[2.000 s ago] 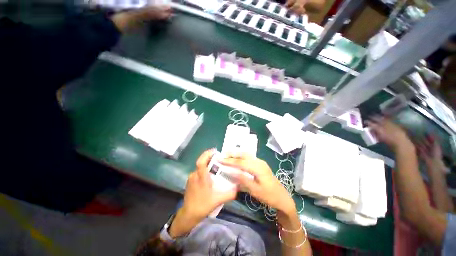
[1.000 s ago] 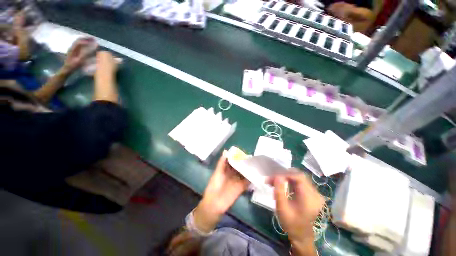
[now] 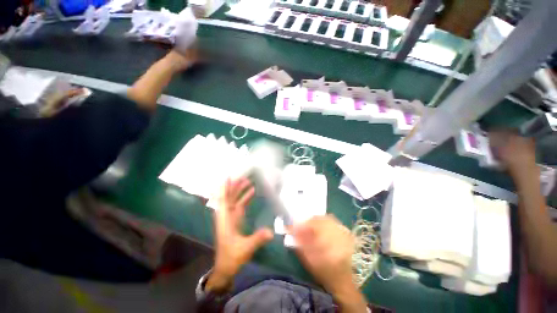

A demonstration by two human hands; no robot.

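Note:
My left hand (image 3: 235, 226) is open with fingers spread, at the near edge of the row of white packs (image 3: 204, 166). My right hand (image 3: 324, 247) is blurred and closed on the near end of a white piece (image 3: 269, 180). That piece is long, motion-blurred and slanted up to the left; its exact shape cannot be told. Just right of it lies the narrow pile of white blanks (image 3: 306, 194), with a small dark mark on top. The white packs stand in a zigzag row left of the hands.
Rubber bands (image 3: 365, 247) lie right of my right hand. White sheets (image 3: 366, 171) and large white stacks (image 3: 430, 214) lie farther right. Purple-printed cartons (image 3: 333, 101) line the far belt, below a slotted tray (image 3: 327, 33). A grey post (image 3: 470, 98) slants at right. Other people's arms (image 3: 156, 76) reach in.
My left hand has let go of the white piece and opened beside the packs. My right hand still has a white piece. Another carton lies at the left end of the purple-printed row.

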